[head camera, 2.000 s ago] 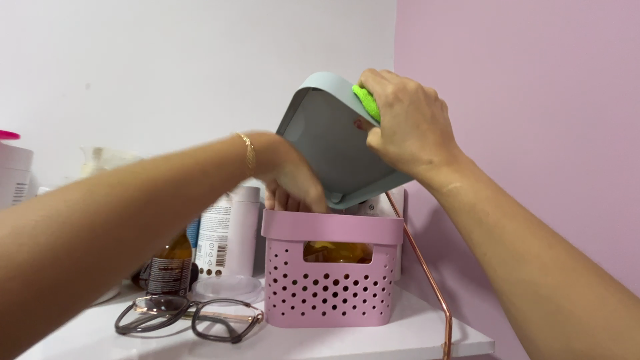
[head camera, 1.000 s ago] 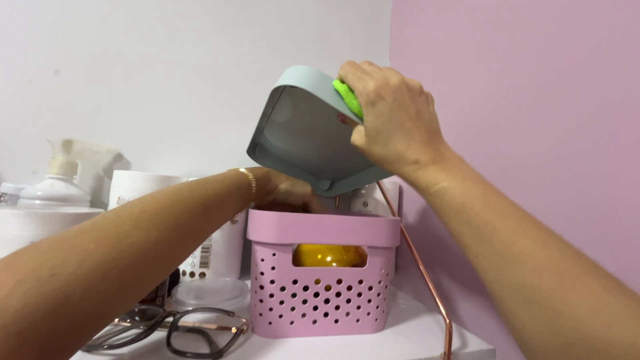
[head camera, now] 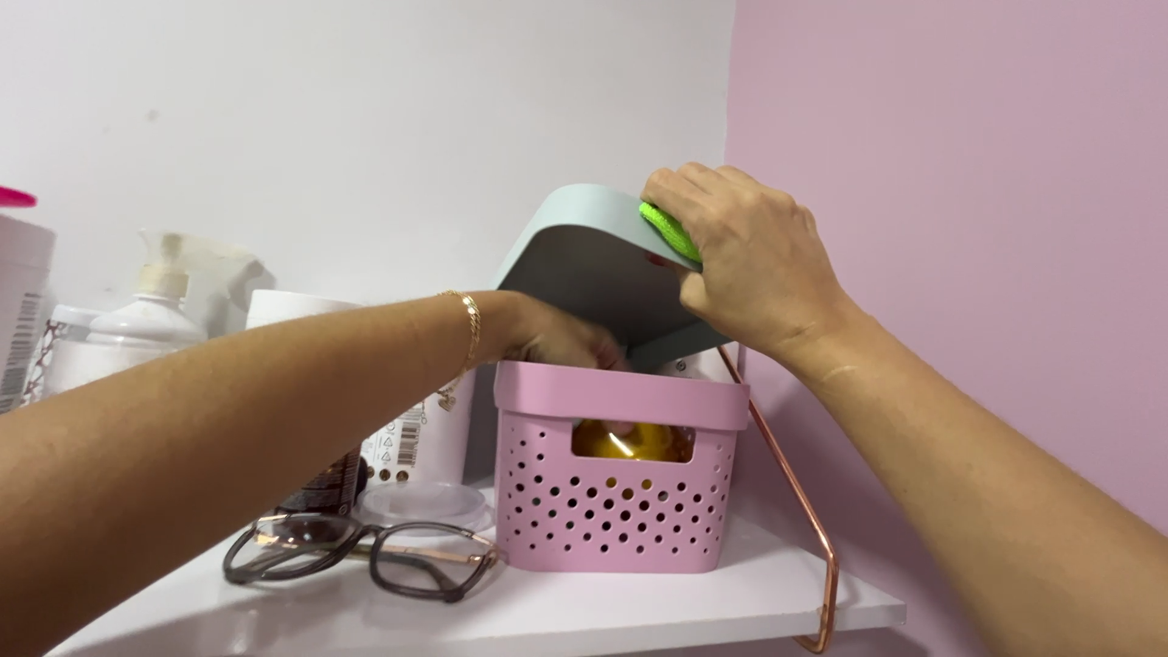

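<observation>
A pink perforated plastic basket (head camera: 620,401) stands on a white shelf, with a shiny amber-yellow object (head camera: 631,441) showing through its handle slot. Above it, my right hand (head camera: 753,255) grips the rim of a tilted pale grey-green lid or shallow tray (head camera: 584,208), with a bright green cloth (head camera: 671,234) pinched between palm and rim. My left hand (head camera: 570,339), a gold bracelet at its wrist, reaches over the basket's left rim under the raised piece. Its fingertips are partly inside the basket, and what they touch is hidden.
Eyeglasses (head camera: 360,552) lie left of the basket on the shelf (head camera: 620,607). Behind them are a clear round lid (head camera: 424,505), a dark bottle (head camera: 321,488), white containers (head camera: 443,429) and a pump bottle (head camera: 151,315). A copper-coloured metal bracket (head camera: 792,474) runs beside the basket, near the pink wall.
The pale lid or tray has come down closer to the basket in my right hand. My left hand remains at the basket's opening.
</observation>
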